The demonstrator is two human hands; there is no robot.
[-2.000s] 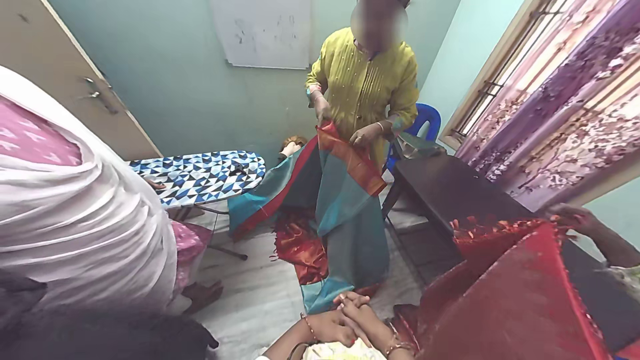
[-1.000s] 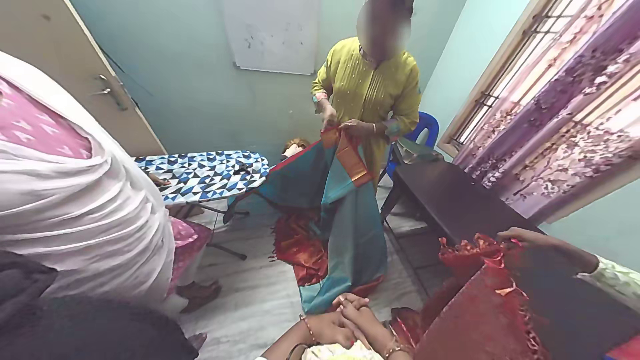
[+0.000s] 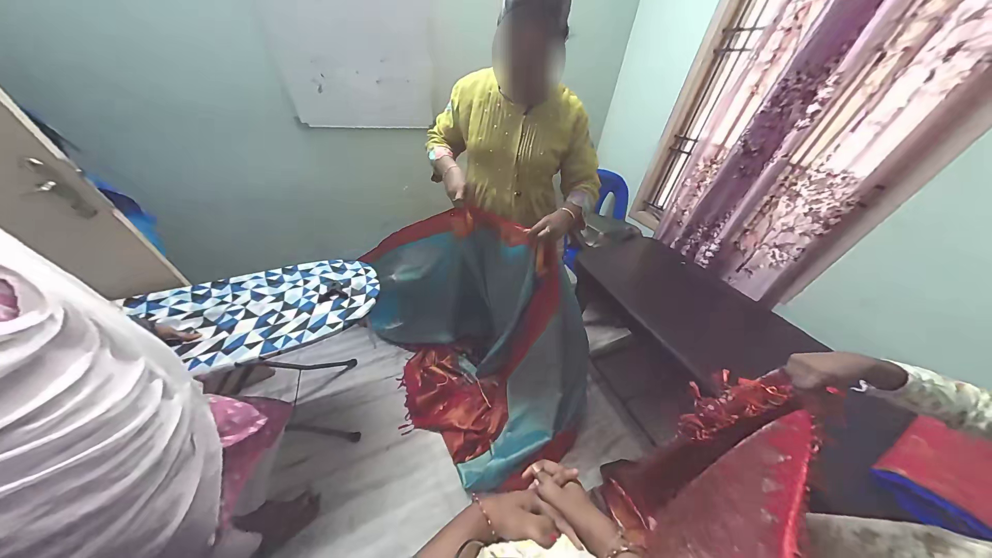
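Note:
My left hand [image 3: 515, 515] and my right hand [image 3: 570, 496] are clasped together at the bottom centre, fingers interlaced, with bangles on both wrists and no cloth between them. Just beyond them hangs a teal sari with a red border [image 3: 480, 294], held up by a person in a yellow top [image 3: 515, 147]. Its red tasselled end [image 3: 453, 403] droops near the floor. To the right of my hands, another person's hand [image 3: 829, 372] grips a red tasselled cloth [image 3: 736, 488].
An ironing board with a triangle pattern [image 3: 271, 310] stands at left, behind a person in a white drape [image 3: 101, 434]. A dark table [image 3: 697, 310] runs along the right, with a folded red and blue cloth [image 3: 938, 473]. A blue plastic chair [image 3: 612, 194] is behind it.
The person in yellow has moved their hands apart and spread the sari's border wider. The red cloth at right has shifted as the other person's hand moves it. My hands stay clasped.

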